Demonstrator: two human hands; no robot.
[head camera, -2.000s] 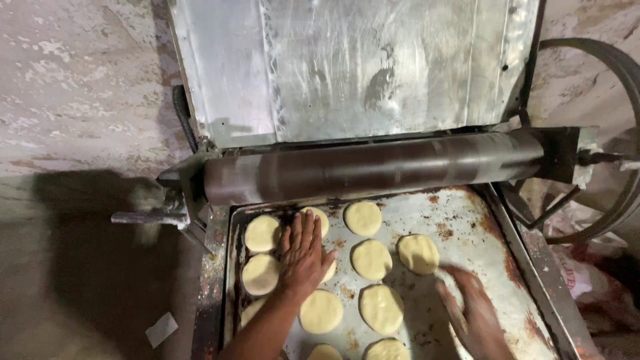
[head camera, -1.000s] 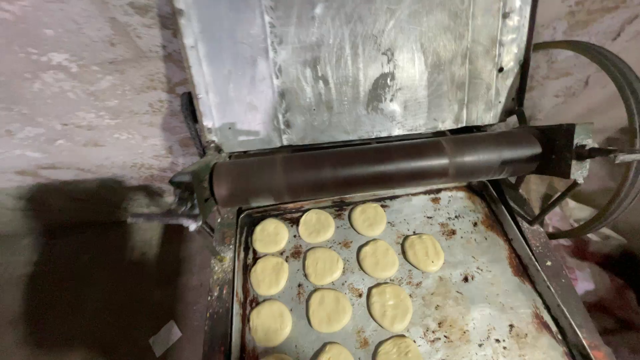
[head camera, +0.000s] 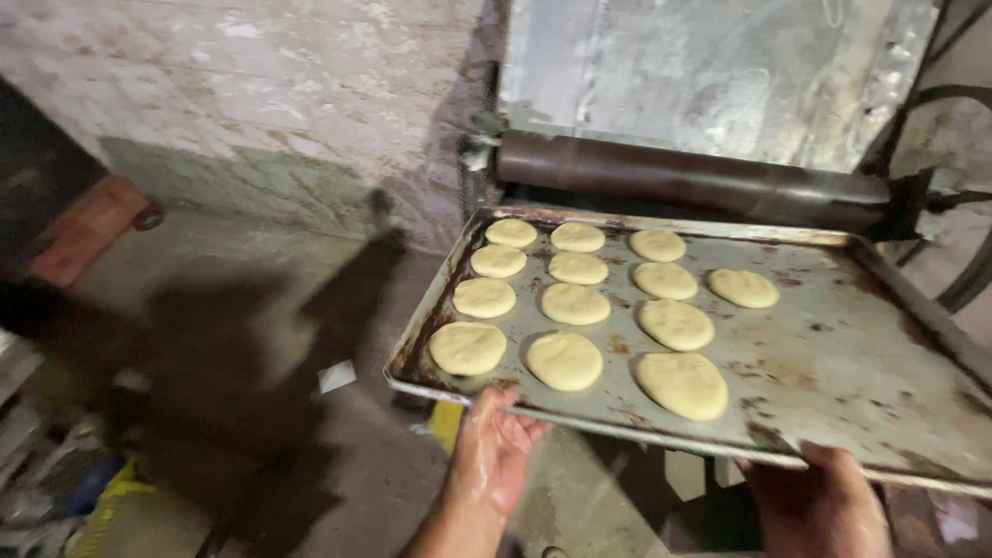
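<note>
A worn metal baking tray (head camera: 806, 364) bears flat, round dough pieces (head camera: 575, 303), set in rows over its left and middle part. My left hand (head camera: 496, 449) grips the near rim toward the left corner, thumb on top and fingers beneath. Farther right along the same rim, my right hand (head camera: 821, 496) holds on too, its thumb over the edge and most fingers hidden below. The tray is tilted a little in view, just in front of the dark metal roller (head camera: 690, 174).
Behind the roller rises a sheet-metal panel (head camera: 713, 77) of the machine, with a wheel (head camera: 969, 271) at its right. A rough wall stands at the back left. A reddish block (head camera: 89, 229), a paper scrap (head camera: 336, 377) and mixed items (head camera: 54, 473) lie low at the left.
My hands, over the dough two seconds ago and out of view one second ago, now grip the tray's near rim. The tray has come away from the machine. The view has swung left.
</note>
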